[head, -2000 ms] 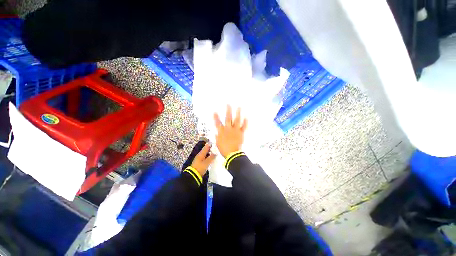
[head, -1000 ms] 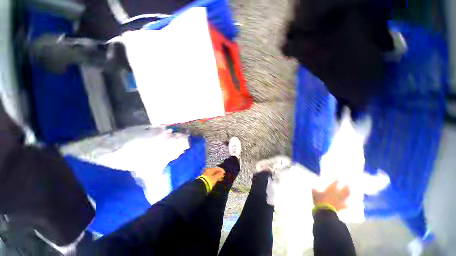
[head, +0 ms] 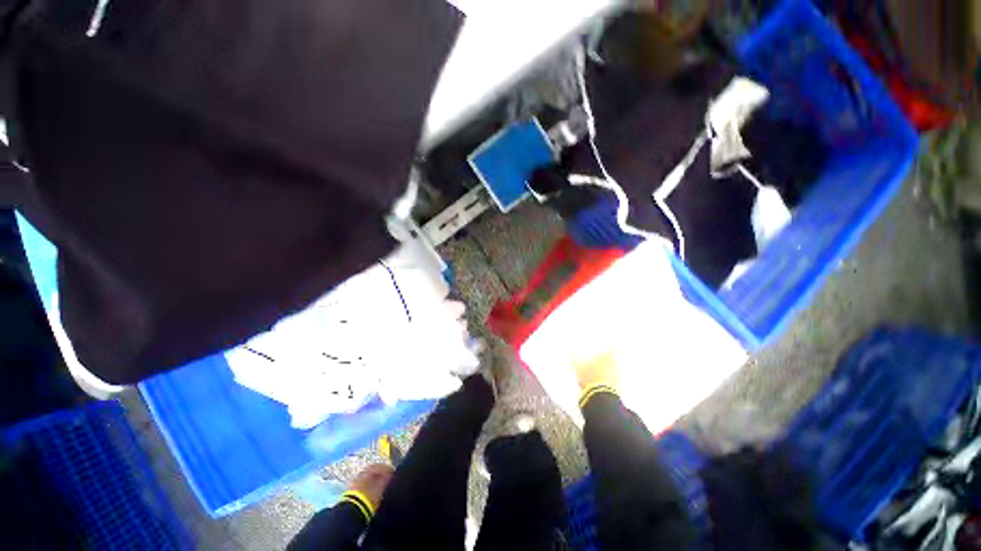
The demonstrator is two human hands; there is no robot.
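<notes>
A flat white sheet lies over the red plastic stool. My right hand is at the sheet's near side, washed out by glare, so its fingers and grip are unclear. My left hand is low, just in front of a blue crate, small and blurred; whether it holds anything cannot be told. Thin white pieces are heaped in and over the blue crate at left.
A large dark garment panel with a white edge hangs above the left crate. Dark pieces with white strips fill the right crate. A blue square plate is at upper centre. Another blue crate is at lower right.
The view has swung towards the stool and the dark pieces. My right hand has left the white ragged pieces over the crates and is at the white sheet. My left hand shows lower down.
</notes>
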